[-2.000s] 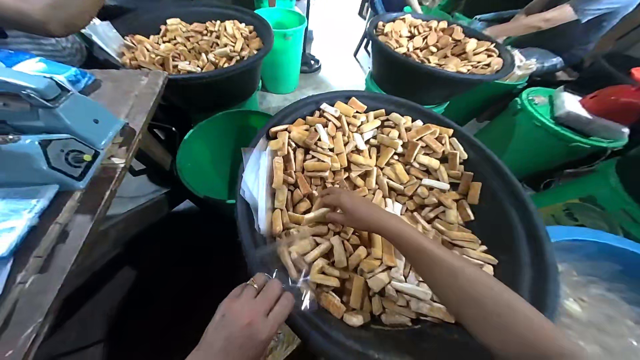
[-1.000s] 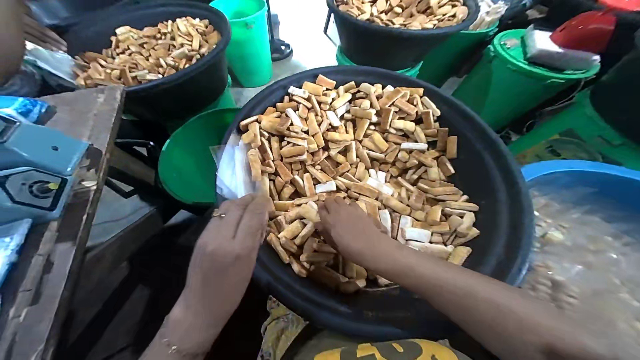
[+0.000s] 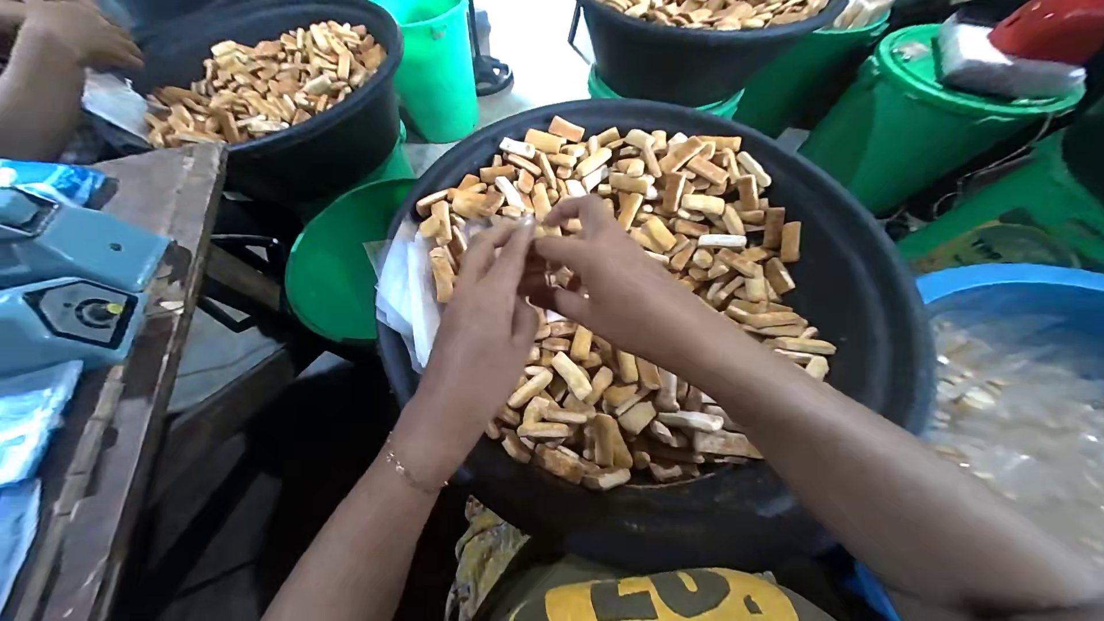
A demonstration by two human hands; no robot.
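Observation:
A round black plastic tub holds a heap of small baked biscuit pieces. Over the left part of the heap, my left hand and my right hand meet at the fingertips. Whether a biscuit or a bag is between the fingers cannot be told, since the fingers hide that spot. A stack of clear plastic bags lies against the tub's left inner wall, just left of my left hand.
Left is a wooden table bearing a blue-grey sealing machine. Behind stand more black tubs of biscuits and green buckets. At right, a blue tub holds filled clear bags. Another person's hand is at the upper left.
My left hand has moved from the tub's near left edge up over the biscuits. My right hand has come up beside it, out of the heap. The view has shifted.

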